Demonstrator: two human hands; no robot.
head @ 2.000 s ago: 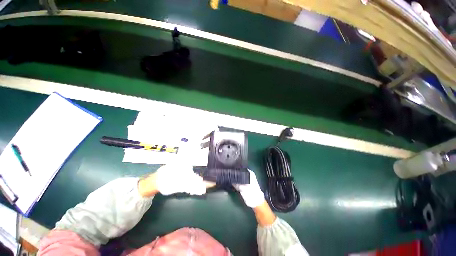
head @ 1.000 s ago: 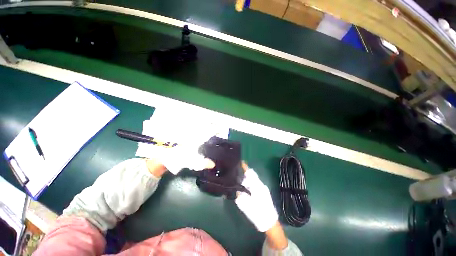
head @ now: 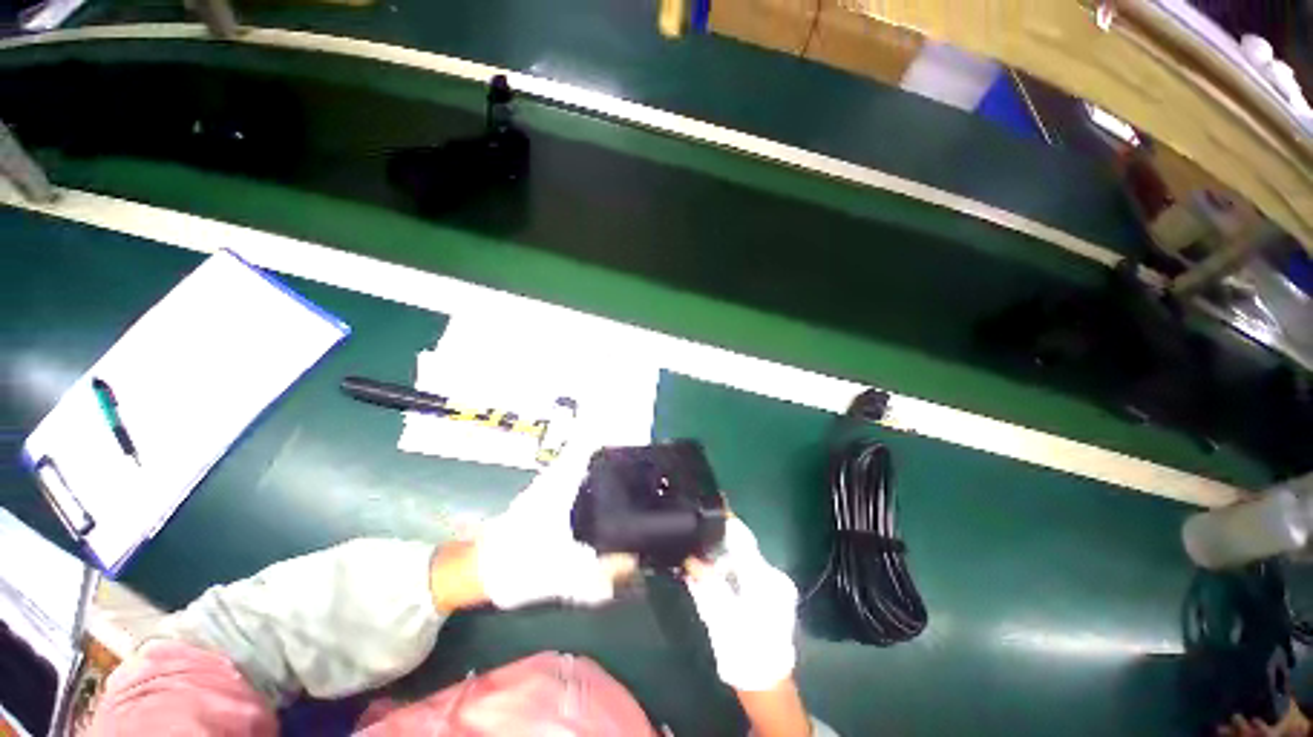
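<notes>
A black socket block (head: 651,501) is held between my two gloved hands above the bench, near the middle of the view; it is dark and blurred, and its round socket cannot be made out. My left hand (head: 550,544) grips its left side and my right hand (head: 742,602) its lower right side. Both wear white gloves. A black power cord (head: 873,547), folded into a tied bundle, lies on the green bench to the right of my right hand, its upper end by the pale rail.
A hammer (head: 454,412) with black handle and striped shaft lies on white paper (head: 504,353). A clipboard (head: 180,396) with a pen (head: 115,421) is at left. The conveyor belt (head: 648,259) carries black units beyond the rail. A pale cylinder (head: 1241,531) is at right.
The block first showed its round socket face upward; it has since been turned in my hands and its face is now dark. Both hands still hold it.
</notes>
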